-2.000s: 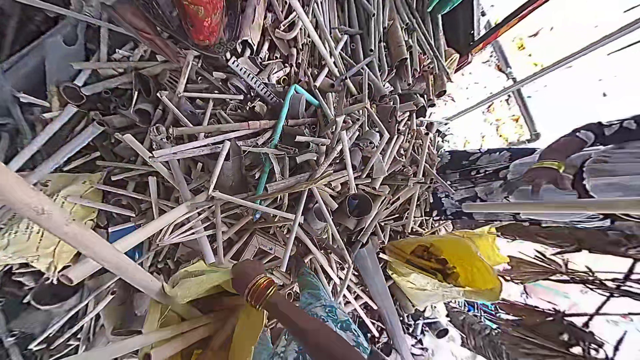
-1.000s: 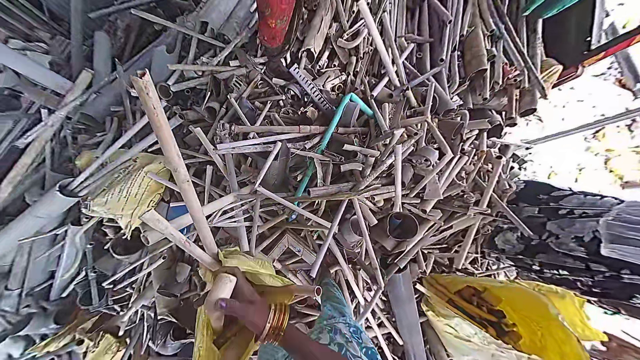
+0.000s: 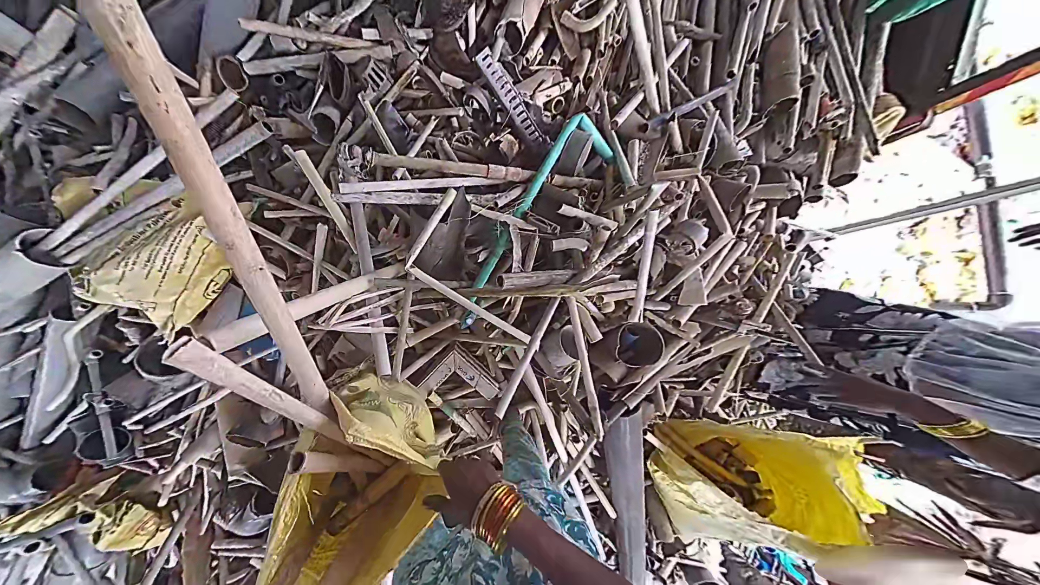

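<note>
My right hand (image 3: 470,491), with several bangles on the wrist, is closed on the rim of a yellow plastic sack (image 3: 388,418) at the lower left of centre. Pale pipe pieces stick out of the sack's mouth. A long pale pipe (image 3: 215,195) slants from the top left down to that rim, and a shorter pipe (image 3: 252,388) leans in beside it. The lower part of the sack is cut off by the frame. Blue patterned cloth (image 3: 479,544) lies just below my hand. My left hand is not in view.
A heap of grey and beige pipe scraps fills most of the view, with a bent turquoise pipe (image 3: 532,191) on it. Another open yellow sack (image 3: 780,479) lies at the lower right. Beside it is another person's arm (image 3: 869,398) with a yellow bangle. A printed sack (image 3: 166,264) lies left.
My right hand has let go of the short, thick pipe it held at the sack's mouth one second ago and is now on the rim. The other person's arm has come into view again.
</note>
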